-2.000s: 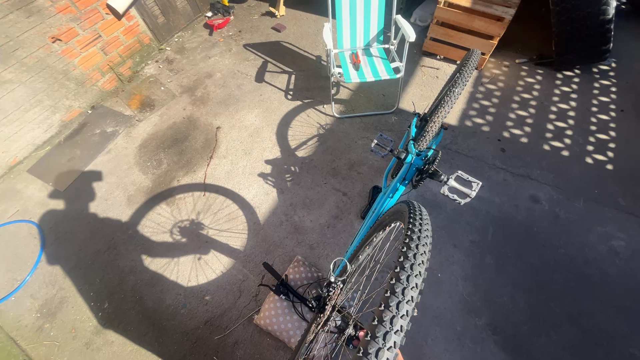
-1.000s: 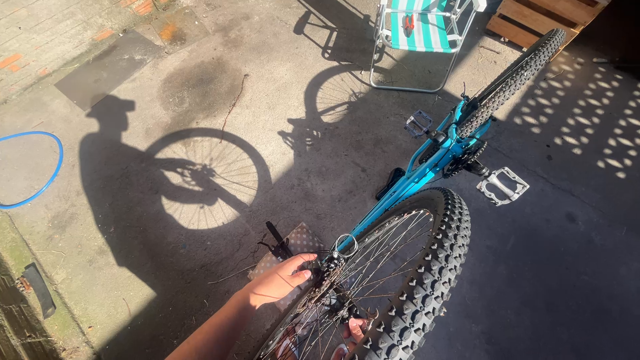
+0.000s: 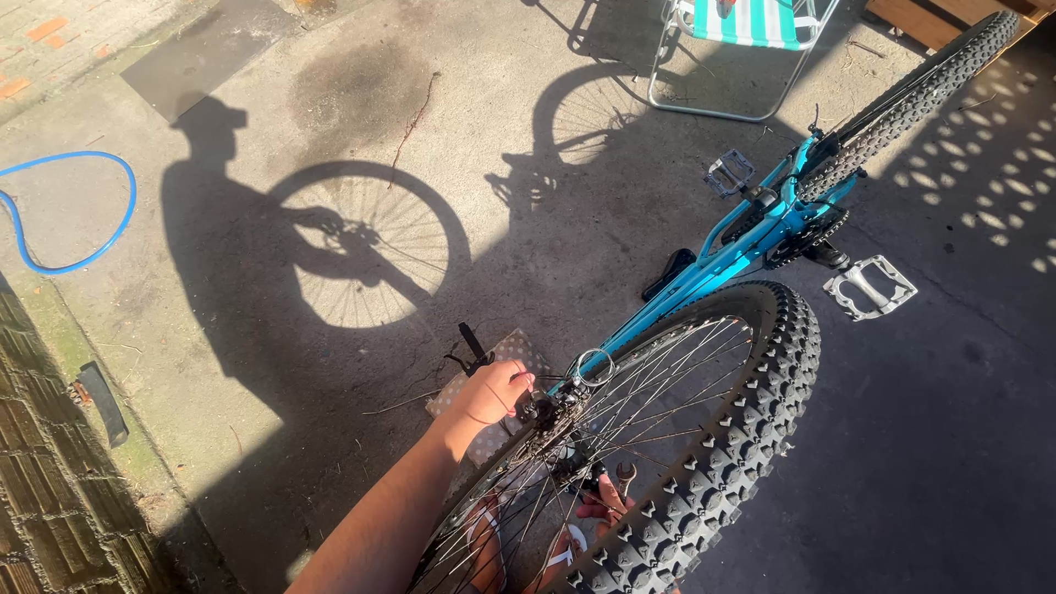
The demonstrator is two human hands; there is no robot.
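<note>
A blue bicycle frame (image 3: pixel 701 276) stands upside down, its knobby tyre (image 3: pixel 742 421) nearest to me. My left hand (image 3: pixel 492 393) is at the wheel's hub area on the left side, fingers bent against the rear derailleur or axle parts (image 3: pixel 544 408); whether it grips a part is unclear. Beyond the spokes, my right hand (image 3: pixel 609 502) is partly hidden by the tyre and holds an open-ended wrench (image 3: pixel 626 474), whose jaw shows above the fingers. A metal pedal (image 3: pixel 871 287) sticks out to the right, and another pedal (image 3: pixel 729 172) is on the left.
A polka-dot cushion or cloth (image 3: pixel 511 351) lies under the handlebar. My sandalled feet (image 3: pixel 565 549) are below the wheel. A striped folding chair (image 3: pixel 747 23) and a wooden pallet (image 3: pixel 924 25) stand beyond. A blue hose (image 3: pixel 132 194) lies at the far left.
Two seconds ago the left hand was out of view; it then came in at the hub and stays there, fingers now more bent. The wrench now shows at the right hand. The view has shifted.
</note>
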